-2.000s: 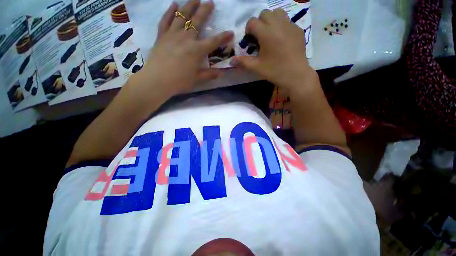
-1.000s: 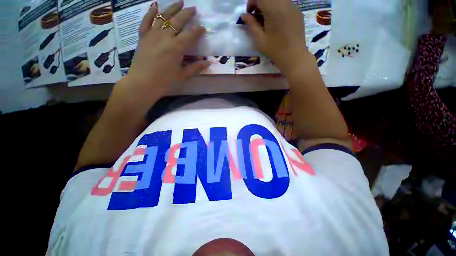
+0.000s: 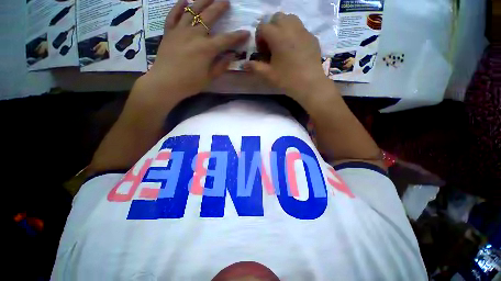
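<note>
Retail boxes lie in a row along the near edge of the table; one white-backed box (image 3: 112,33) is at the left, another (image 3: 357,41) at the right. A glossy whitish sheet (image 3: 313,12) covers the middle boxes, whose lower edges show below it. My left hand (image 3: 192,52), with a gold ring, rests spread on the sheet, thumb towards the middle. My right hand (image 3: 291,55) is beside it with curled fingers and thumb low near the boxes' bottom edge. Whether anything is between its fingertips is hidden.
Small dark and reddish specks (image 3: 393,59) lie on the white table (image 3: 417,77) right of the boxes. A person's dark-red patterned sleeve (image 3: 483,104) is at the right. Pale scraps (image 3: 420,198) lie on the dark floor at lower right. A small orange-red thing (image 3: 28,223) is at lower left.
Since one second ago, my right hand has come down and towards my left hand, over the boxes' lower edge. The view has shifted slightly. My left hand stays on the sheet.
</note>
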